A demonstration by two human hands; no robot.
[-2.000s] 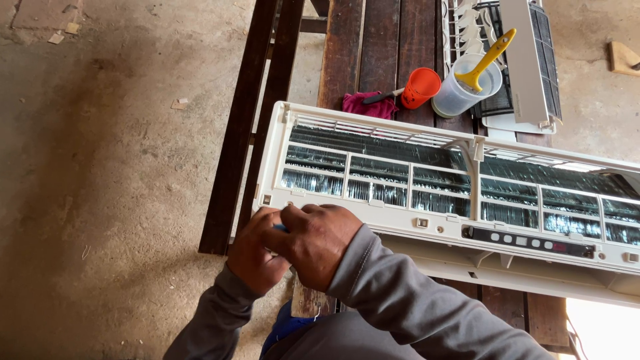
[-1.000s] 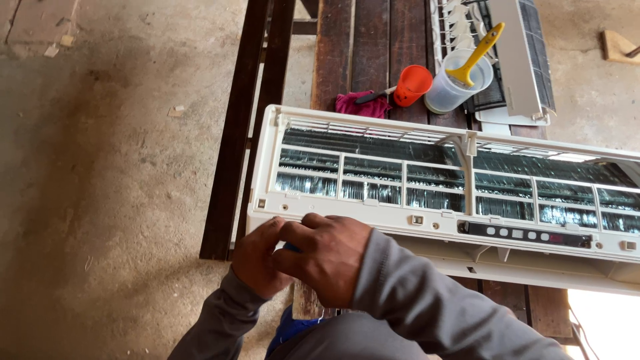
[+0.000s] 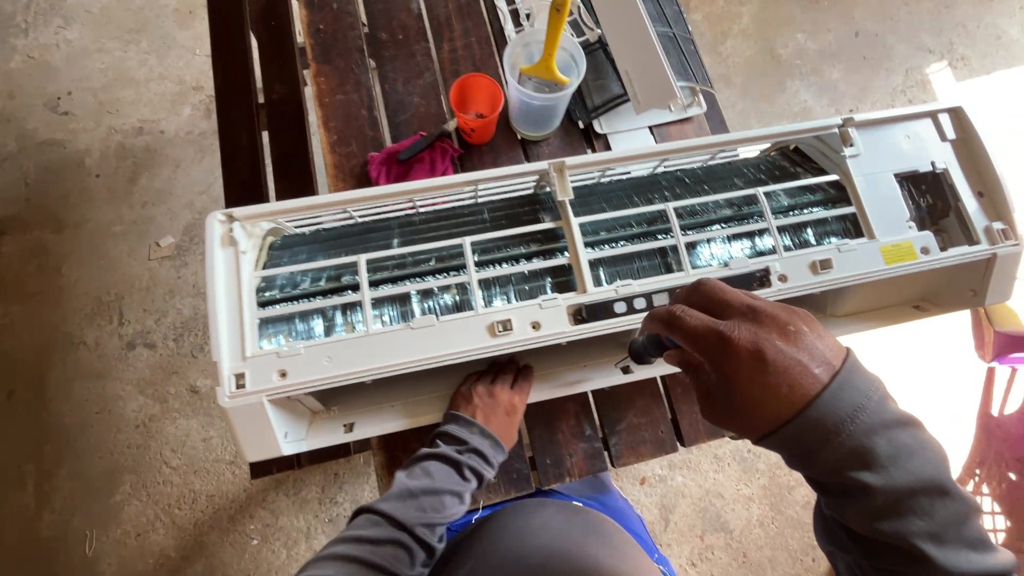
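Observation:
The white plastic housing of an air conditioner's indoor unit (image 3: pixel 416 358) lies across a slatted wooden table, its metal fins showing behind a grid. My left hand (image 3: pixel 494 400) rests on its lower front edge, fingers reaching into the long outlet opening; nothing shows in that hand. My right hand (image 3: pixel 740 352) holds a dark-handled tool (image 3: pixel 646 349), possibly a screwdriver, its handle end near a small square slot in the lower lip, just below the black display strip (image 3: pixel 624 306). The tool's far end is hidden by my fingers.
Behind the housing stand an orange plastic cup (image 3: pixel 477 112) and a clear plastic tub (image 3: pixel 538 112) with a yellow brush (image 3: pixel 550 50) in it. A magenta cloth (image 3: pixel 412 164) lies beside them under a dark-handled tool. White panels (image 3: pixel 636 56) and filters lie at the back of the dark slats (image 3: pixel 340 96).
My hands, earlier together at the housing's left front corner, are now apart: the left at the outlet, the right farther right with the tool now visible. The view has shifted to the right.

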